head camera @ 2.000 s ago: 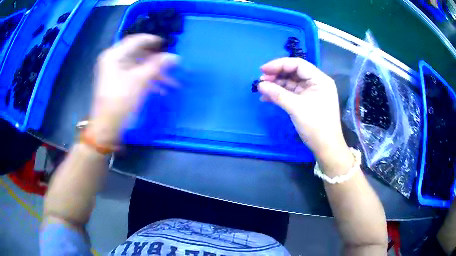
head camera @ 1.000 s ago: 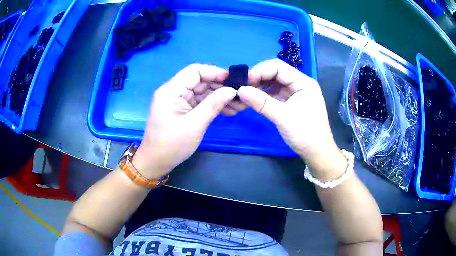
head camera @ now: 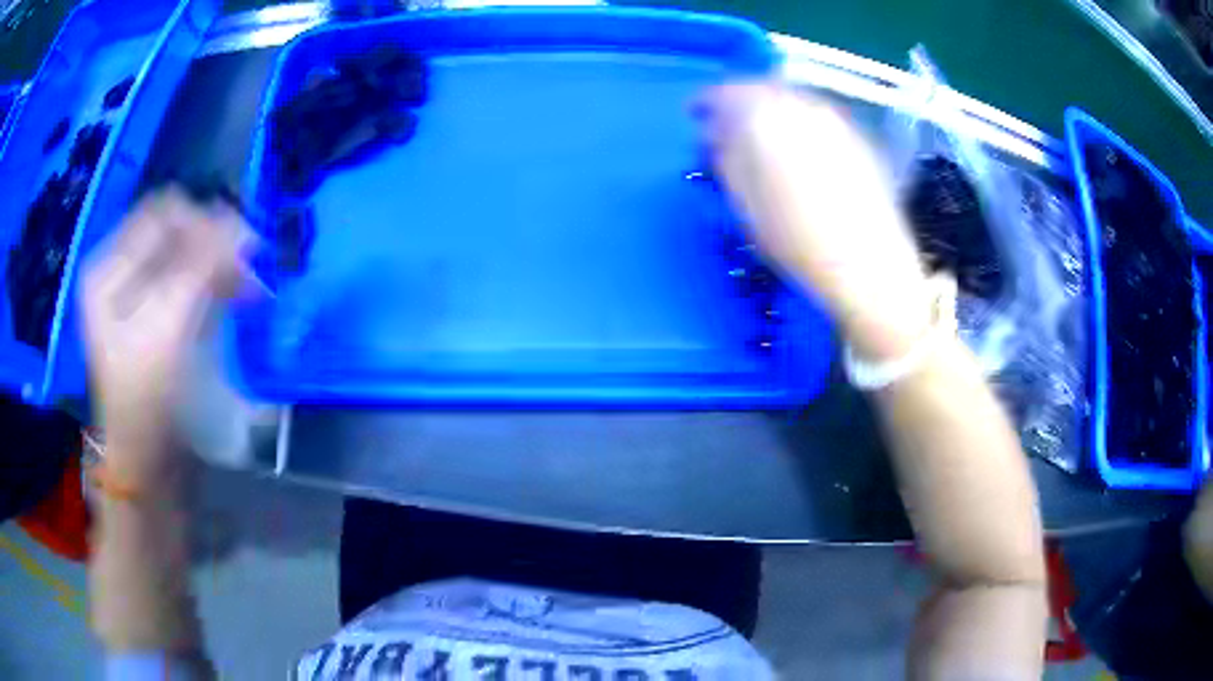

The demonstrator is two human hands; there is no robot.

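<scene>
The blue centre tray (head camera: pixel 532 397) lies in front of me. Black housings (head camera: pixel 349 107) are heaped at its upper left, with a dark piece (head camera: pixel 290 237) below them. Small glossy black inserts (head camera: pixel 761 286) lie along its right side, partly hidden by my right hand. My left hand (head camera: pixel 153 299) is blurred, between the centre tray and the left-hand bin; a dark shape shows by its fingertips, but I cannot tell if it is held. My right hand (head camera: pixel 798 180) is blurred over the tray's upper right; its fingertips are too blurred to show whether they hold anything.
The blue left-hand bin (head camera: pixel 100 160) holds scattered black pieces. Right of the centre tray are a clear bag of dark parts (head camera: pixel 951 220) and crinkled clear plastic (head camera: pixel 1058 319). A blue right-hand tray (head camera: pixel 1147 476) holds dark pieces. A green conveyor belt (head camera: pixel 878 40) runs behind.
My hands were together over the tray around a black housing. They have parted, left towards the left-hand bin, right towards the tray's upper right. The housing is no longer visible between them.
</scene>
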